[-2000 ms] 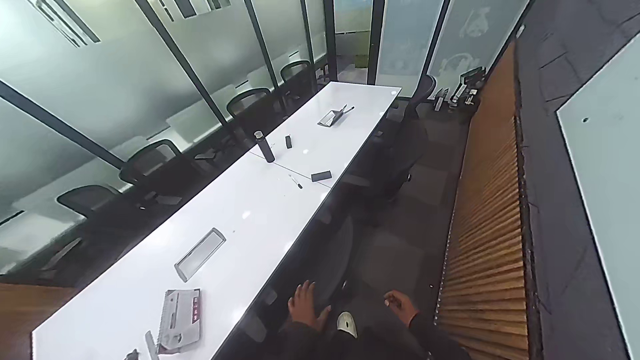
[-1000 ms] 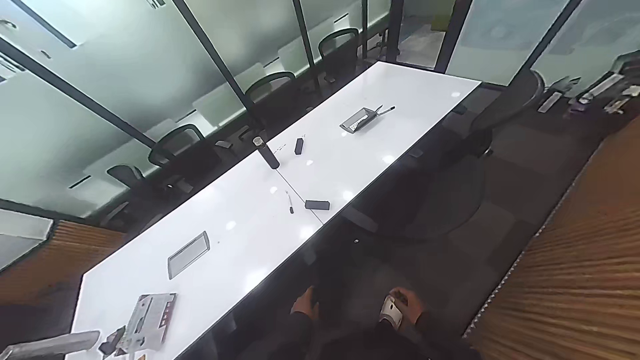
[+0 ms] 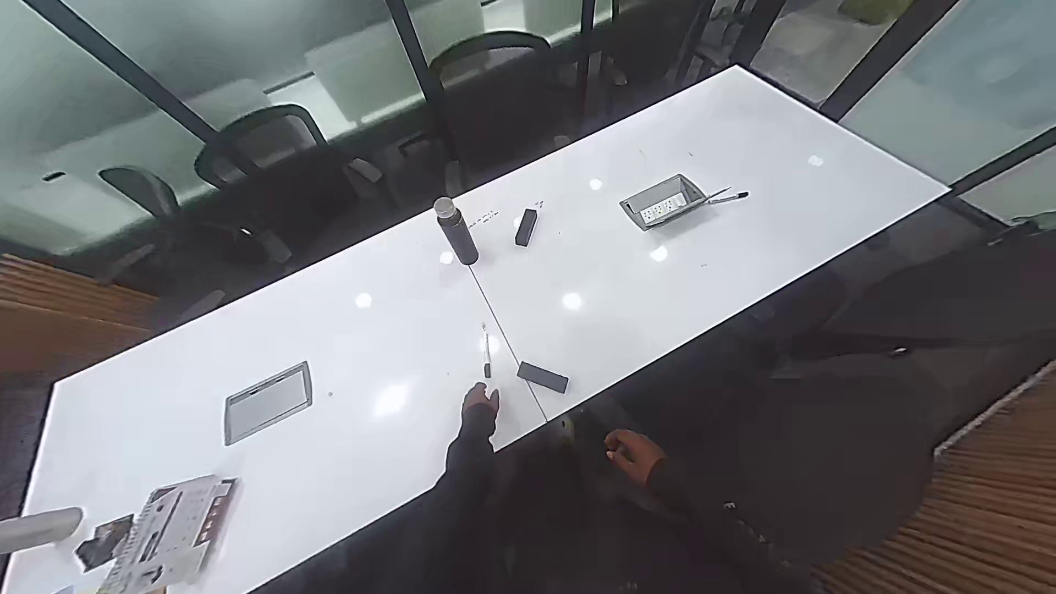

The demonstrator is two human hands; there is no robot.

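Note:
My left hand (image 3: 481, 402) is over the near edge of a glossy white table (image 3: 396, 462), its fingertips just short of a whiteboard marker (image 3: 487, 355). No object shows in it, and its fingers are partly bent. To its right a dark block, perhaps a whiteboard eraser (image 3: 543, 377), lies by the table's seam. My right hand (image 3: 635, 455) hangs beyond the table edge with curled fingers; whether it holds anything cannot be told. Farther back, a dark bottle (image 3: 456, 233) stands beside a second dark block (image 3: 525, 228).
An open socket box (image 3: 664, 203) with pens at its side is set in the table's right half. A closed grey cover (image 3: 268, 403) and a printed box (image 3: 169, 532) are at the left. Mesh chairs (image 3: 260, 144) line the far side; slatted wood (image 3: 973, 495) is at right.
My left hand has moved from beside the table to over its near edge, close to the marker. The view has come nearer to the table and turned.

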